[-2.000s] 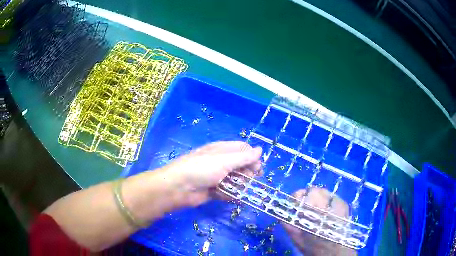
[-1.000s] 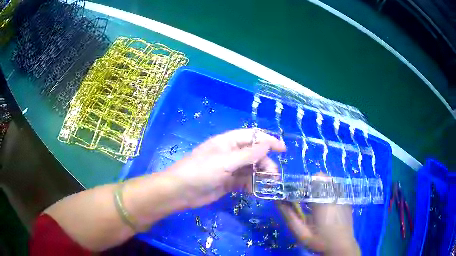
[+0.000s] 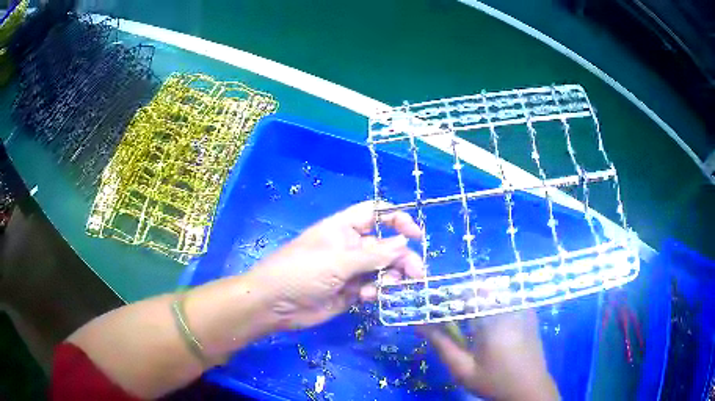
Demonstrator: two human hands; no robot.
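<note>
A silver sprue frame (image 3: 509,188), an open grid with bars of small parts, is held up over the blue plastic tray (image 3: 270,168). My left hand (image 3: 353,262) grips its left edge, fingers around the outer bar. My right hand (image 3: 502,352) is below the frame's near edge, partly hidden behind it. A bit of yellow handle of the nippers (image 3: 455,333) shows at its fingers; the jaws are hidden. Small plated parts (image 3: 384,382) lie scattered in the tray, more of them near the front.
Gold sprue frames (image 3: 168,164) lie stacked left of the tray, with black sprue frames (image 3: 78,94) beyond. Red-handled pliers (image 3: 627,333) lie right of the tray. A blue parts bin (image 3: 676,262) stands at the far right. The bench is green with white lines.
The silver frame has tilted up to face me more fully, and its far edge now stands higher across the white line. My left hand still holds its left side; my right hand stays below.
</note>
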